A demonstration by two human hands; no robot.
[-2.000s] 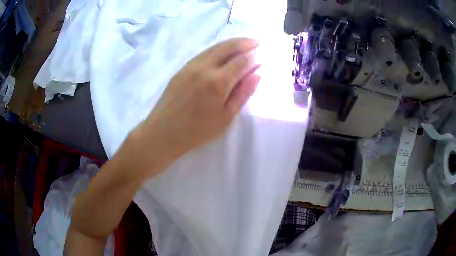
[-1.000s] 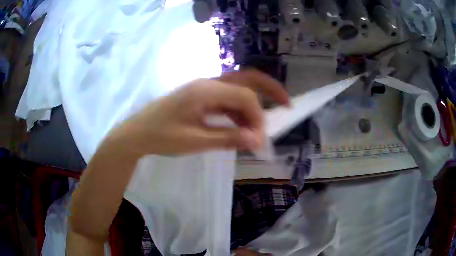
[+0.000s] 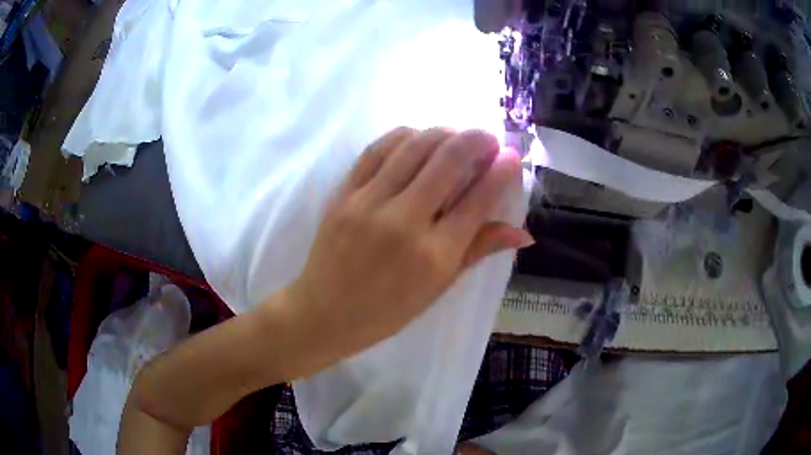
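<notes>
White fabric lies left of the needle area and hangs down over the lap; its part by the needle is glaring white. My left hand lies over the fabric's right edge just below the needle, fingertips pressing it, thumb at the edge. A white tape runs from a guide at the right to the needle area, its end close to my left fingertips. Whether the fingers touch the tape cannot be told. Only a sliver of my right hand shows at the bottom edge, by white cloth; its fingers are hidden.
The machine's pale cone-like guides are at the upper right. A tape roll is at the right edge. A stitched-looking scale runs along the table edge. A red basket with white cloth is at the lower left. White cloth hangs at the lower right.
The tape, earlier hanging over the table edge, was pulled leftward by my left hand and now spans to the needle. My left hand is back on the fabric. The view has shifted.
</notes>
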